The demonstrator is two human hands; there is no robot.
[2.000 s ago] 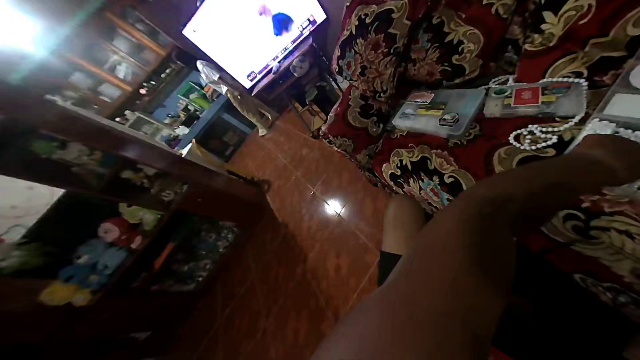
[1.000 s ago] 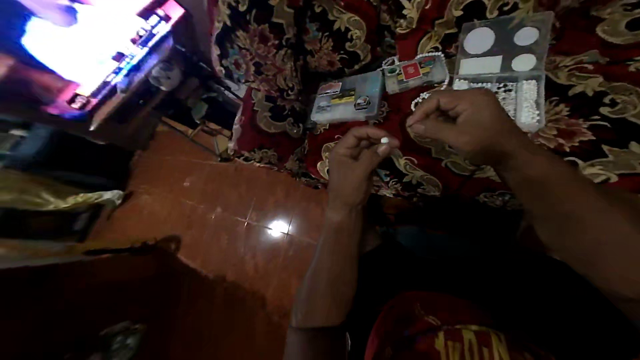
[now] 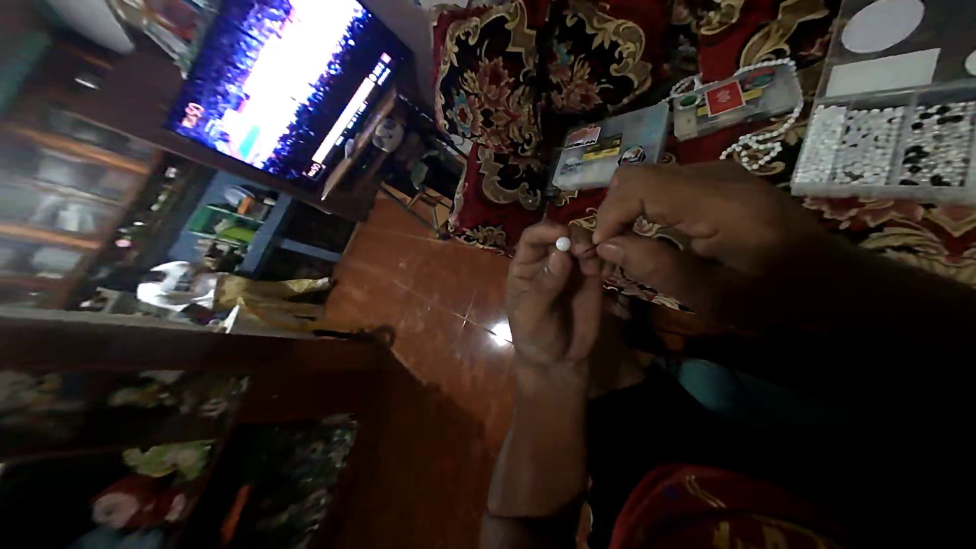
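Observation:
A round white bead (image 3: 563, 243) is pinched between the thumb and forefinger of my left hand (image 3: 550, 293), near the middle of the view. Just to its right, my right hand (image 3: 686, 225) has thumb and forefinger pressed together on something thin, too fine and dark to identify. An open plastic compartment box (image 3: 896, 84) holds white, clear and black beads at the upper right. A strand of white beads (image 3: 755, 152) loops over and beside a clear plastic case (image 3: 736, 103). Left of that lies another closed clear plastic case (image 3: 610, 145).
The boxes rest on a sofa with red, black and gold floral fabric (image 3: 496, 99). A lit television (image 3: 282, 84) stands at the upper left. Below it are shiny reddish floor tiles (image 3: 435, 320). A dark wooden cabinet (image 3: 305, 366) with plush toys stands at the lower left.
Two seconds ago one arm reached toward the boxes at the right; both hands are now together in front of me. Since a second ago, my right hand has come closer to my left. The view has swung.

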